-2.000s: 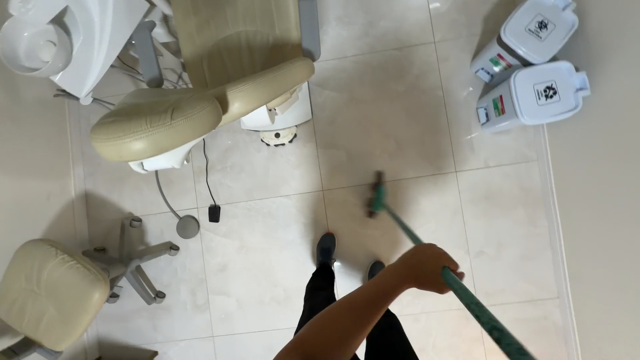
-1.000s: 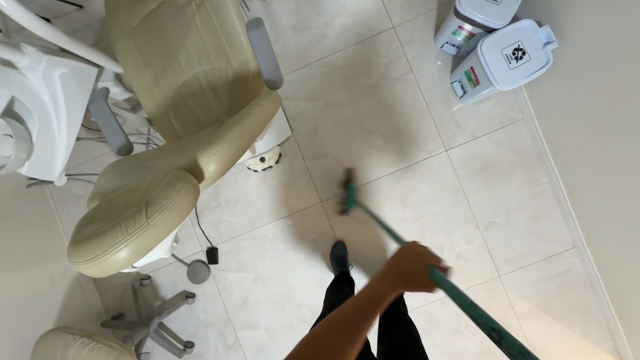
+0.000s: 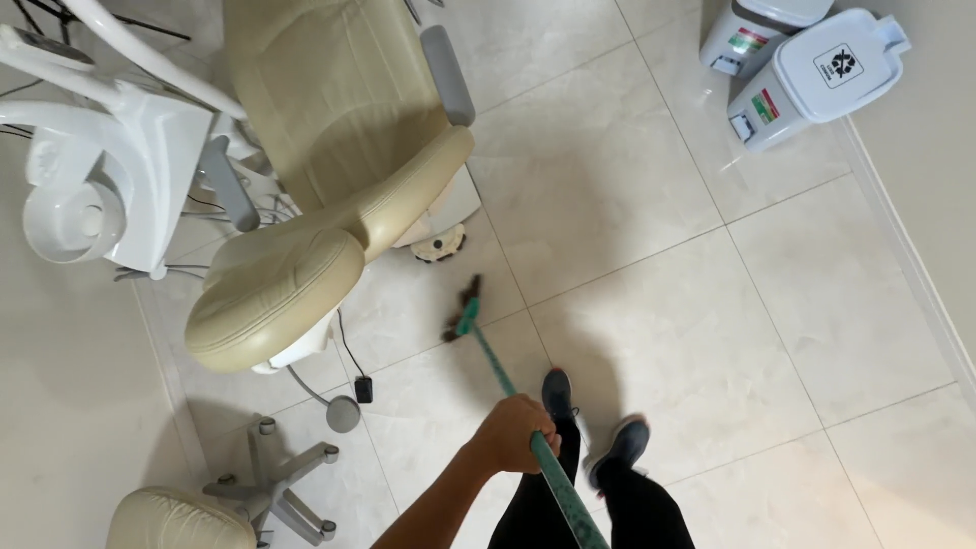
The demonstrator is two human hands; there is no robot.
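Observation:
My left hand (image 3: 520,436) is closed around the green handle (image 3: 560,488) of a broom, in front of my legs. The handle slants from the lower right up to the broom head (image 3: 467,311), which has dark bristles and a green socket. Slightly blurred, the head is at the floor close to the foot of a beige dental chair (image 3: 328,91). Just above it, at the chair's base, is a cream-coloured part with dark studs (image 3: 438,244). My right hand is out of view, and so is the handle's upper end.
My shoes (image 3: 557,393) stand right of the broom head. A black plug-like box (image 3: 364,390) on a cord and a round grey disc (image 3: 342,414) lie left. Also left are a wheeled stool (image 3: 179,522) and a spittoon unit (image 3: 72,221). Pedal bins (image 3: 831,72) stand by the right wall.
The broom head has moved closer to the foot of the dental chair, with my left hand still on the handle. Both shoes now show; one second ago only one did. The view has shifted.

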